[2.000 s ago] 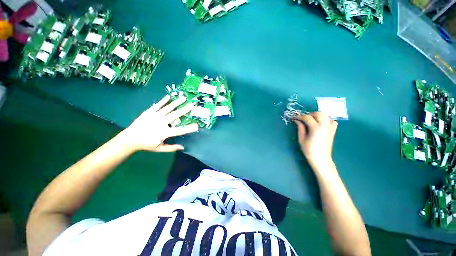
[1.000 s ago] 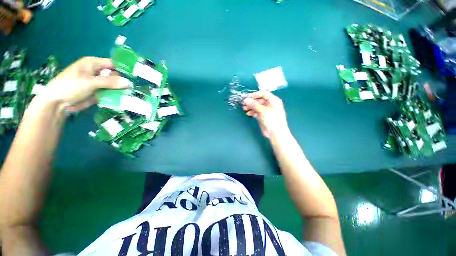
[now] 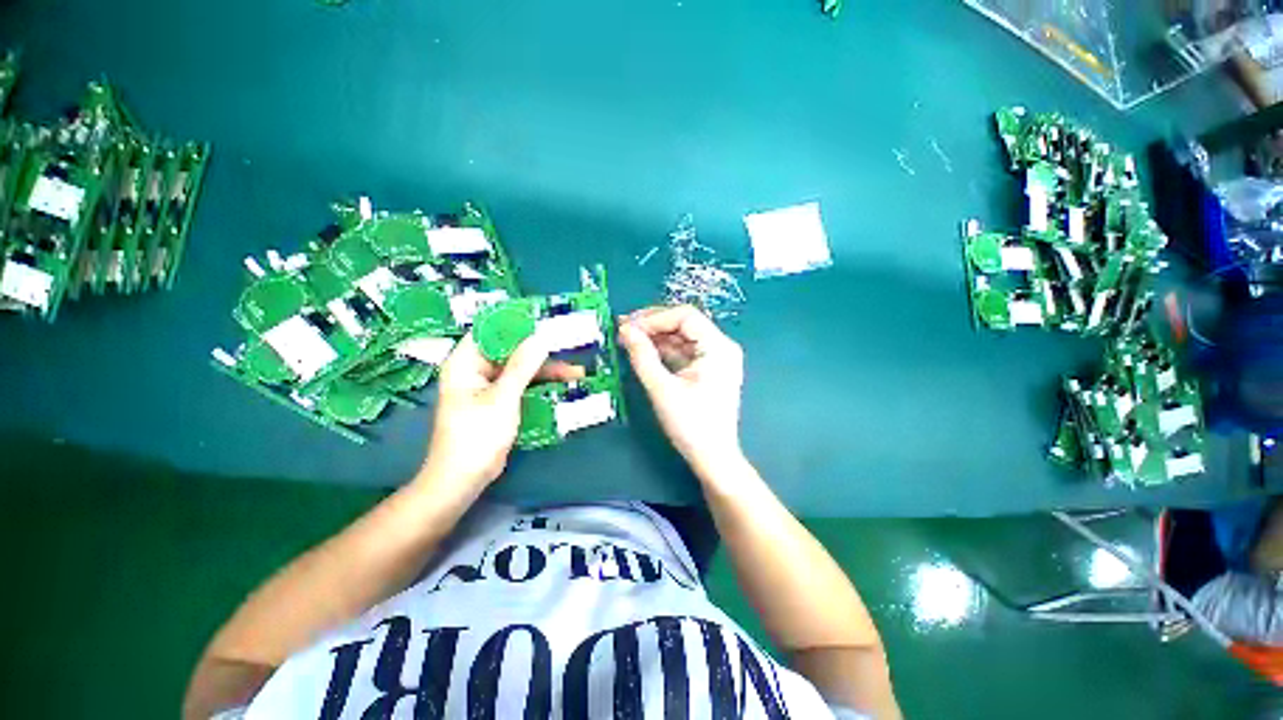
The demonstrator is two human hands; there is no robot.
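My left hand (image 3: 483,401) holds a green circuit board panel (image 3: 609,369) with white rectangles, in front of my body. My right hand (image 3: 690,377) is at the panel's right edge with thumb and index finger pinched together; whether a small component is between them is too small to tell. A loose pile of small silvery leaded components (image 3: 697,279) lies just beyond my right hand. A working stack of overlapping green boards (image 3: 359,303) lies left of the held panel.
A small white packet (image 3: 788,239) lies right of the component pile. Upright boards (image 3: 134,218) stand at the far left. Board heaps (image 3: 1076,225) lie at the right. A clear plastic box (image 3: 1090,49) is at the upper right. Another person's sleeve (image 3: 1245,602) shows at the right edge.
My left hand has moved from the stack towards the middle with a panel in it. My right hand has moved from the component pile to the panel's right edge. The camera view has shifted.
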